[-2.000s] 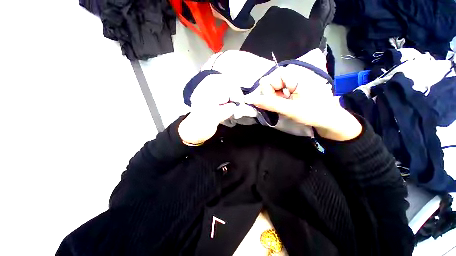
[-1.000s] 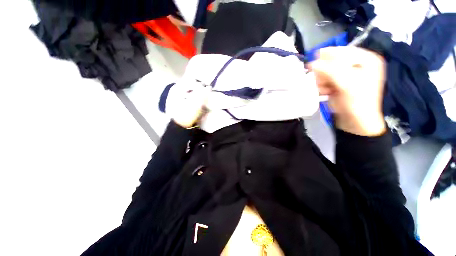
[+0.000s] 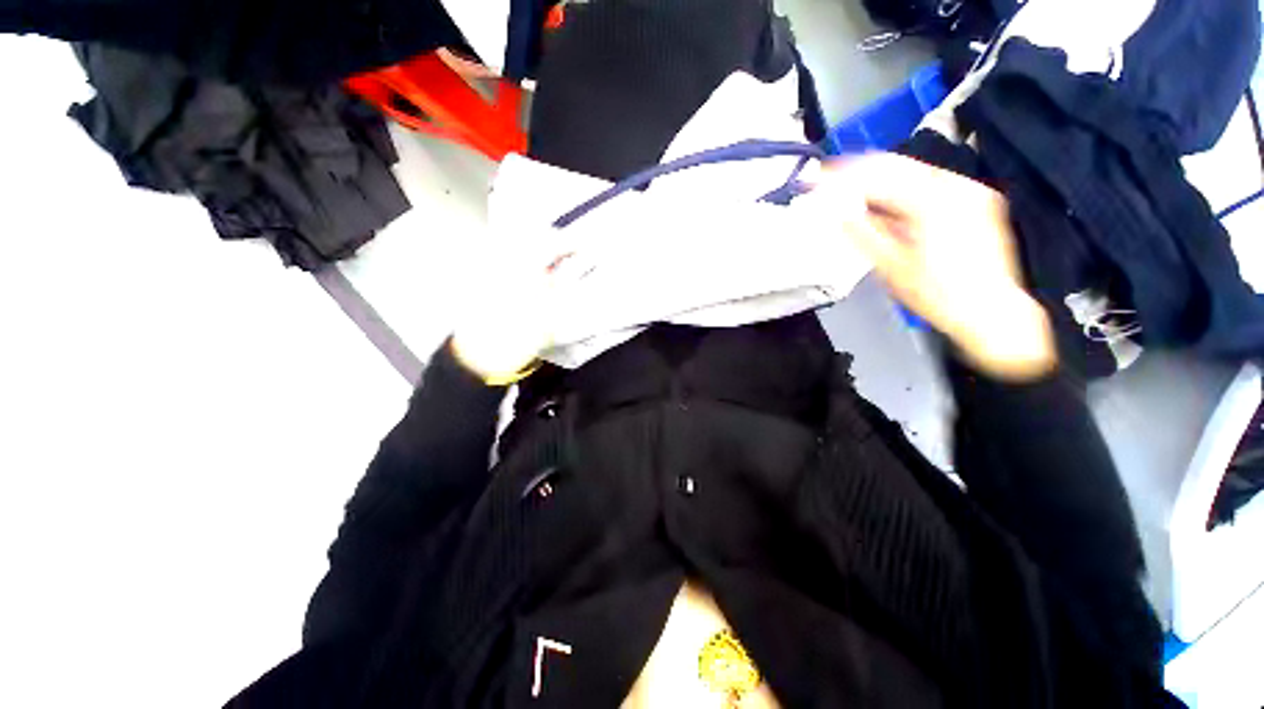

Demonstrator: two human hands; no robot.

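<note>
A white garment (image 3: 707, 256) with a curved navy trim (image 3: 679, 164) lies across my lap. My left hand (image 3: 520, 298) is on its left part, fingers on the white cloth; it is washed out by glare, but it holds the cloth. My right hand (image 3: 957, 249) is blurred, at the garment's right end, with its fingertips by the cloth's edge near the navy trim. Its fingers are curled, and I cannot tell whether it grips cloth or a tool.
Black crumpled cloth (image 3: 277, 166) lies at the upper left, beside a red-orange plastic stool (image 3: 451, 104). A blue crate (image 3: 887, 111) stands beyond my right hand. Navy garments (image 3: 1109, 208) with pale strings are piled at the right. A white curved edge (image 3: 1220, 513) is at the lower right.
My hands were together at the middle of the garment two seconds ago. My right hand moved out to the right, then slightly back to the cloth's edge. The garment is spread flatter and wider.
</note>
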